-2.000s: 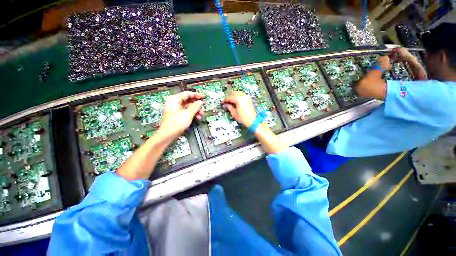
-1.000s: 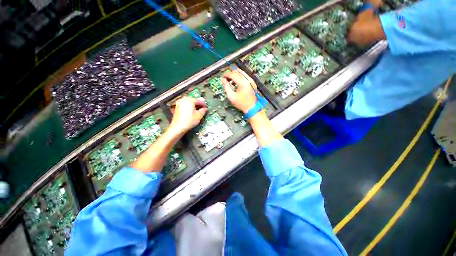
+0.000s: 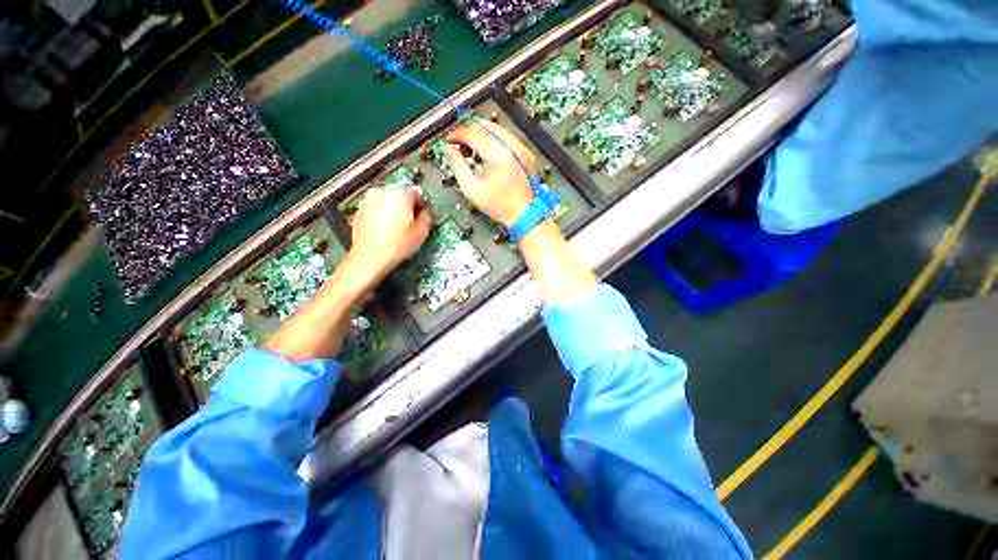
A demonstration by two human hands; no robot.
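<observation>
Green circuit boards sit in a grey-brown pallet (image 3: 498, 287) with dark raised edges. My left hand (image 3: 385, 228) is over the upper-left board of this pallet, fingers bent down and mostly hiding it. My right hand (image 3: 492, 170), with a blue wrist strap (image 3: 534, 211), is over the upper-right board (image 3: 447, 156), thumb and fingers near its surface. Whether either hand holds a component is too small to tell. A board with white areas (image 3: 450, 266) lies uncovered below my hands.
A large component pile (image 3: 186, 186) lies on the green bench (image 3: 328, 129), with a small loose heap (image 3: 412, 47) beside it. A metal conveyor rail (image 3: 613, 246) runs nearest my body. A blue coiled cord (image 3: 378, 57) crosses above. Another person's blue sleeve (image 3: 914, 88) is at right.
The view has turned and shifted, so the conveyor slants more steeply. My right hand has moved from the middle of the pallet to its upper-right board. My left hand has moved onto the upper-left board.
</observation>
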